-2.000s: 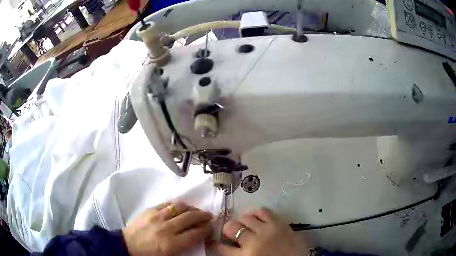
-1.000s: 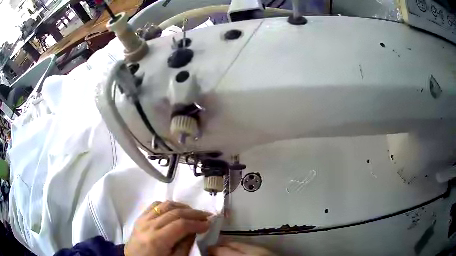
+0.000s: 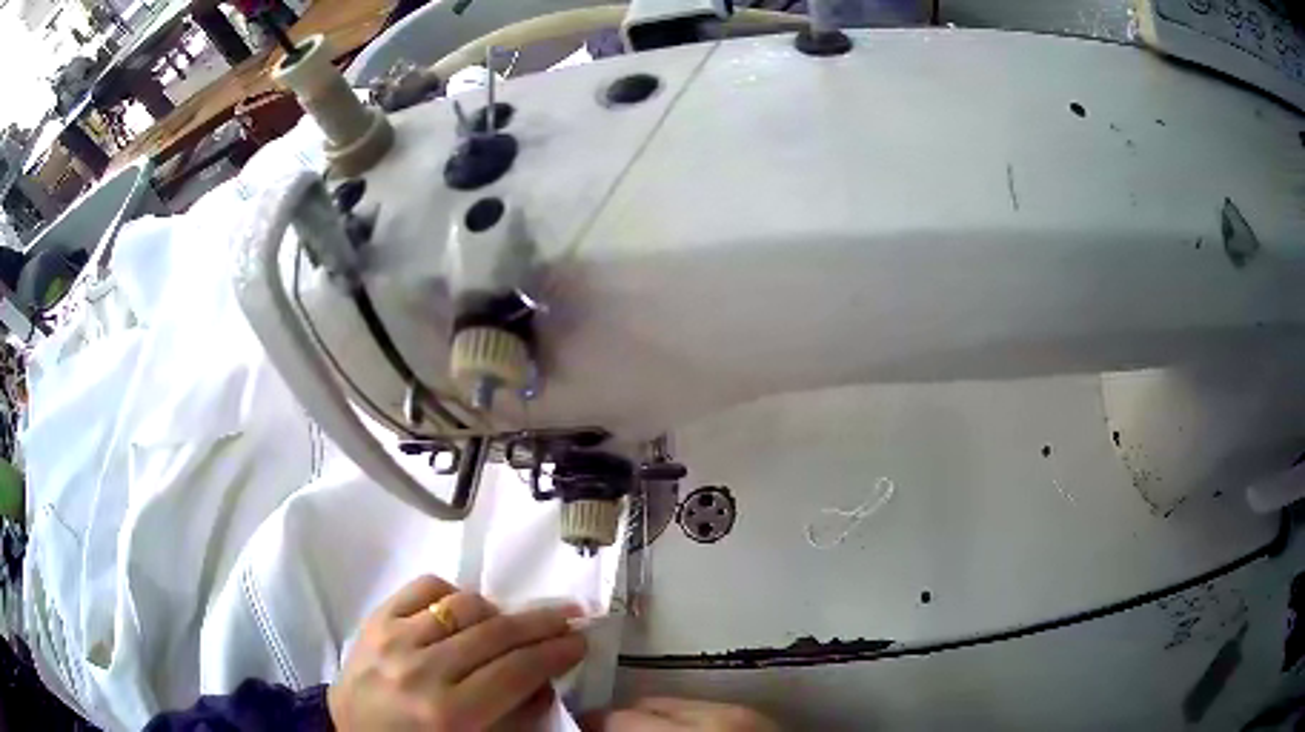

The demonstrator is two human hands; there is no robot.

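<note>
A white garment piece (image 3: 387,529) with thin dark double stitch lines lies left of and under the sewing machine's head (image 3: 573,486). Its narrow folded edge (image 3: 598,651) runs from the needle area towards me. My left hand (image 3: 455,661), with a gold ring, pinches the cloth beside this edge, just in front of the needle area. My right hand (image 3: 684,714) is low at the picture's bottom edge, right of the strip and mostly cut off. Its fingertips are hidden, so its grip cannot be told. The needle point is not clear.
The white machine arm (image 3: 887,215) spans the upper view. A holed disc (image 3: 706,513) and a loose thread snippet (image 3: 852,512) lie on the chipped machine bed (image 3: 930,486). A control panel (image 3: 1231,40) shows at upper right. A pale tub (image 3: 86,215) stands at far left.
My right hand has moved down from beside the needle to the bottom edge. My left hand stays on the cloth, slightly lower. The machine head appears further left as the view shifts.
</note>
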